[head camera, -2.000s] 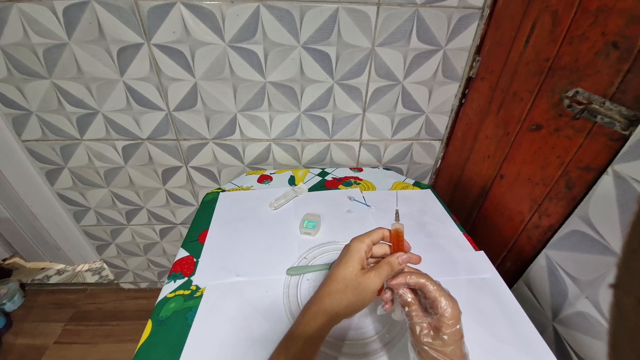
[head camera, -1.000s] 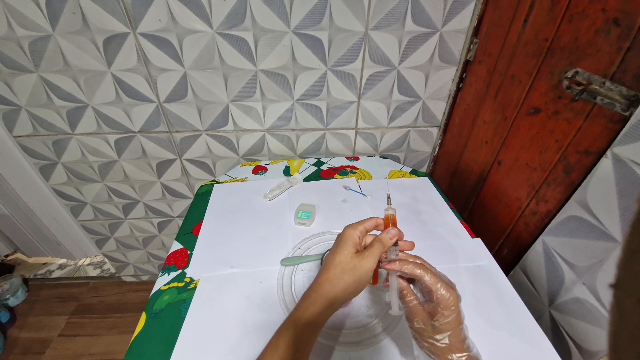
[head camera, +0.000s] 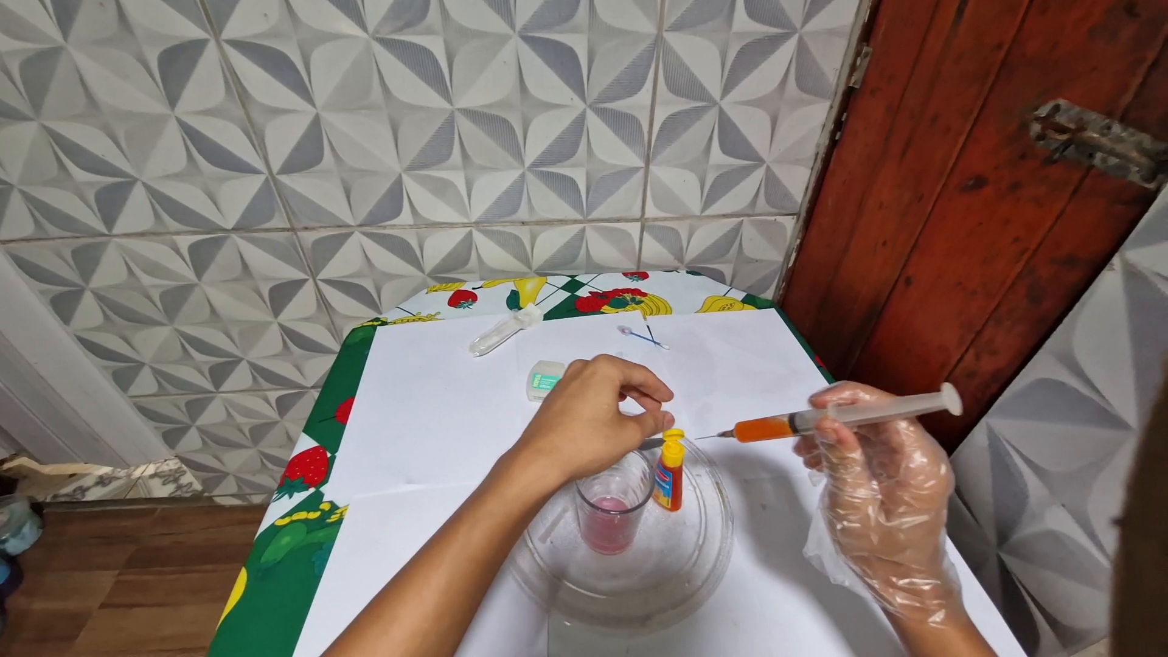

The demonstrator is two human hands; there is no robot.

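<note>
My right hand [head camera: 881,493], in a clear plastic glove, holds a syringe [head camera: 803,422] of orange liquid, its needle pointing left. My bare left hand [head camera: 607,411] has its fingertips just above the yellow cap of a small bottle [head camera: 669,476] with orange contents; whether they touch the cap cannot be told. The bottle stands beside a clear glass [head camera: 613,511] with pink liquid, both on a round clear glass plate [head camera: 707,566]. Behind my left hand a small white case [head camera: 545,380] with a green label is partly hidden.
White paper [head camera: 420,411] covers much of the fruit-patterned tablecloth [head camera: 306,511]. Toward the back lie a clear plastic tube-like item [head camera: 505,330] and cotton swabs [head camera: 646,338]. A tiled wall [head camera: 474,137] stands behind the table, a reddish wooden door [head camera: 949,182] at the right.
My hands have moved apart. The syringe, upright between both hands before, now lies nearly level in my right hand. My left hand has moved to the bottle cap, and the glass and bottle now show.
</note>
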